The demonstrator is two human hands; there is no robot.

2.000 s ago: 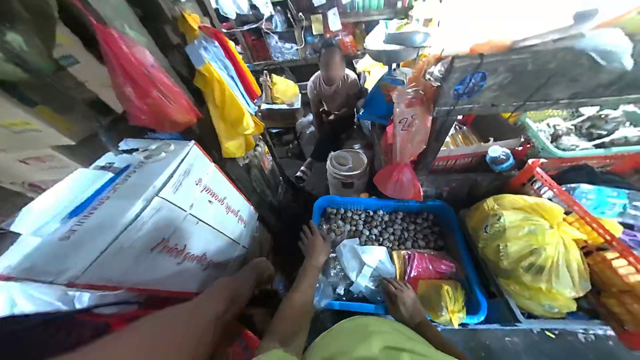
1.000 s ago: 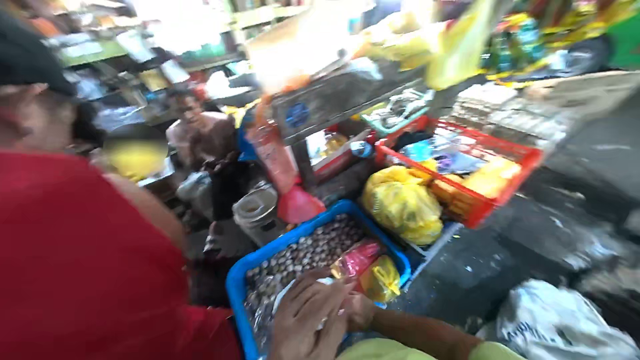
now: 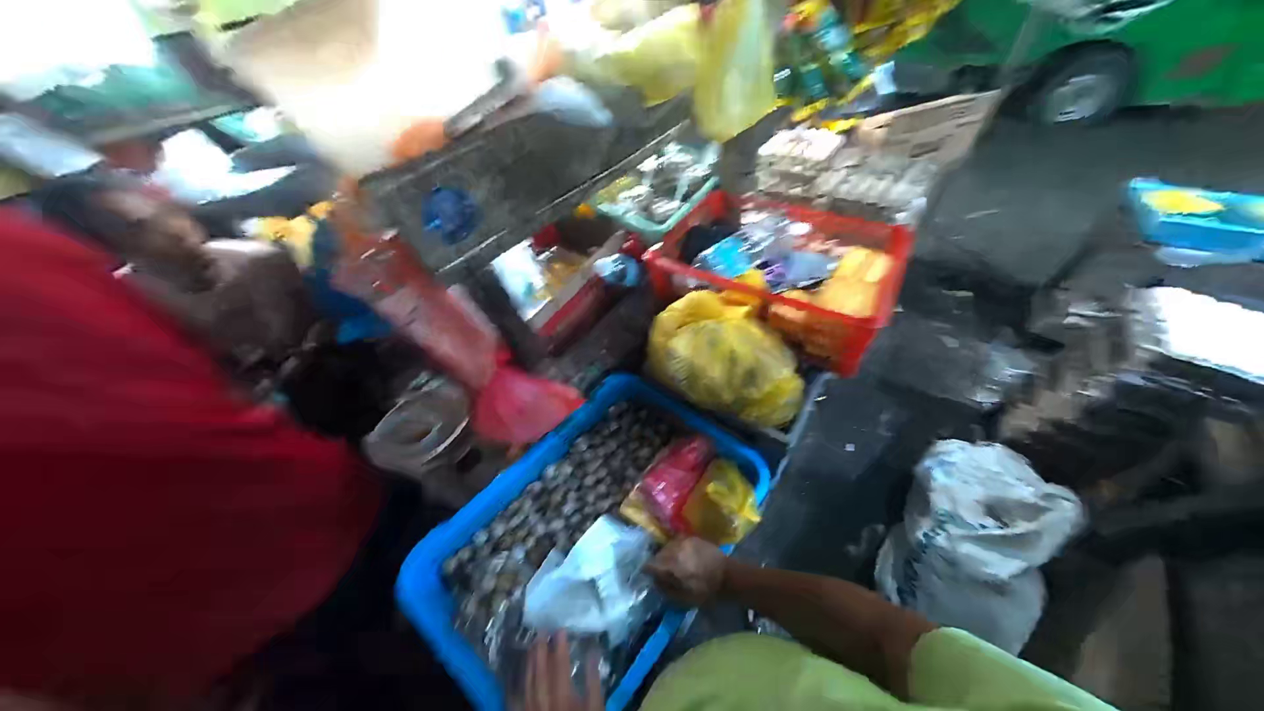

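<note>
A blue plastic basket (image 3: 494, 504) holds many small, dark, rounded items, perhaps shellfish (image 3: 578, 479). White plastic bags (image 3: 591, 583) lie over its near part, beside a pink plastic bag (image 3: 679, 479) and a yellow plastic bag (image 3: 724, 502). My right hand (image 3: 688, 571) is closed at the basket's right rim, against the edge of the white bags; whether it grips them is blurred. At the basket's near end is my left hand (image 3: 561, 676), fingers extended and pointing up over clear plastic. Its lower part is cut off by the frame edge.
A person in a red shirt (image 3: 148, 474) stands close on the left; another person sits behind. Beyond the basket are a full yellow bag (image 3: 726, 360), a red crate (image 3: 879, 336) with packets, and a pale bucket (image 3: 420, 430). A white sack (image 3: 973, 543) stands at right.
The view has swung right. My hands, together over the basket one second ago, are now apart. The person in red, not seen two seconds ago, is at the left.
</note>
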